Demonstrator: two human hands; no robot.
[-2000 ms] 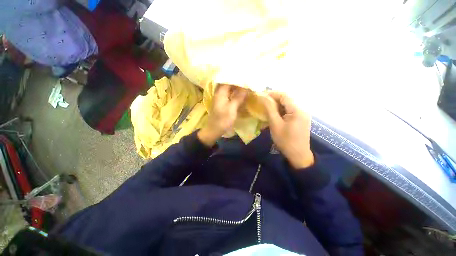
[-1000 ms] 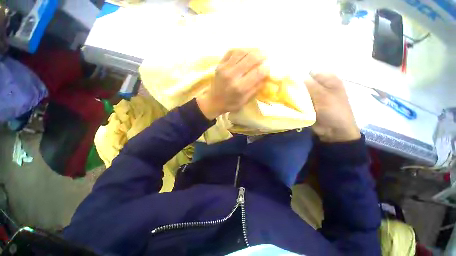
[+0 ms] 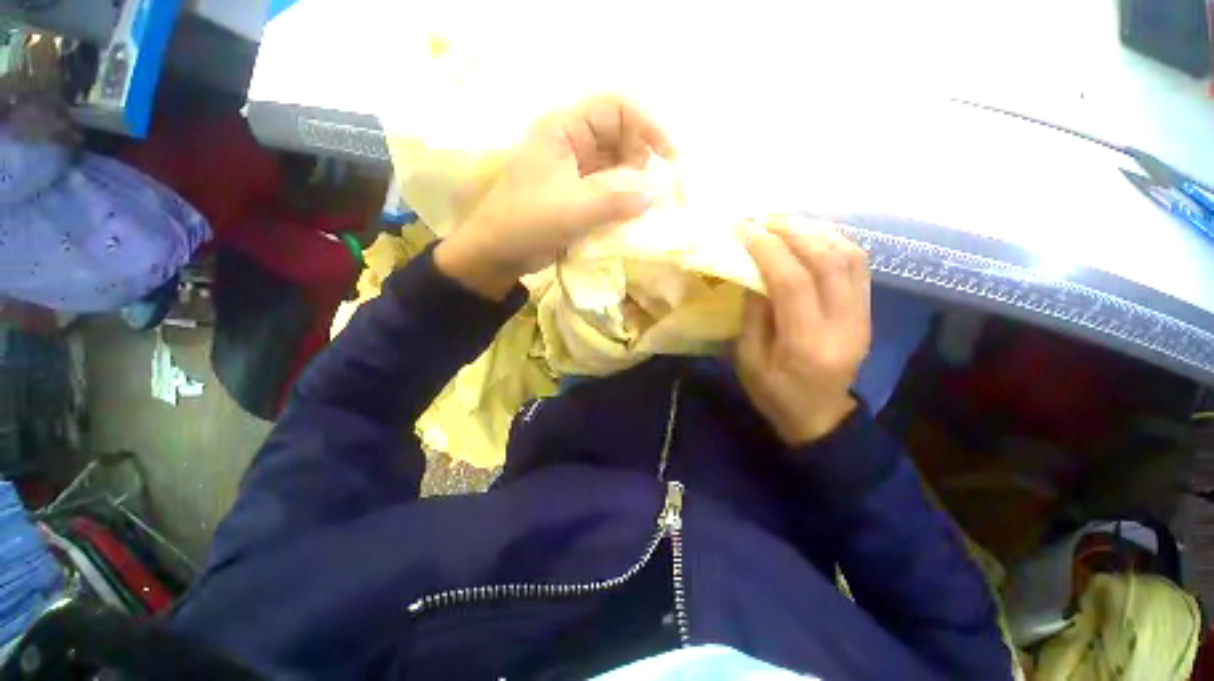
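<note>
A pale yellow garment piece (image 3: pixel 639 306) lies gathered over the table's front edge and hangs towards my lap. My left hand (image 3: pixel 553 193) pinches its upper part between thumb and fingers. My right hand (image 3: pixel 806 313) grips its right side, with the fingers curled over the cloth. Glare washes out the cloth behind my hands. A pile of yellow pieces (image 3: pixel 486 399) shows below the table edge, partly hidden by my left sleeve.
The white table (image 3: pixel 919 146) carries a measuring tape (image 3: pixel 1012 286) along its front edge. Blue-handled snips (image 3: pixel 1178 197) and a black phone (image 3: pixel 1169 29) lie at the right. More yellow cloth (image 3: pixel 1125 632) is at the lower right. A person in purple patterned clothing (image 3: pixel 93 240) is at the left.
My left hand has moved up and left, and my right hand has come lower and closer. The cloth that was spread between them is now bunched. The view has shifted.
</note>
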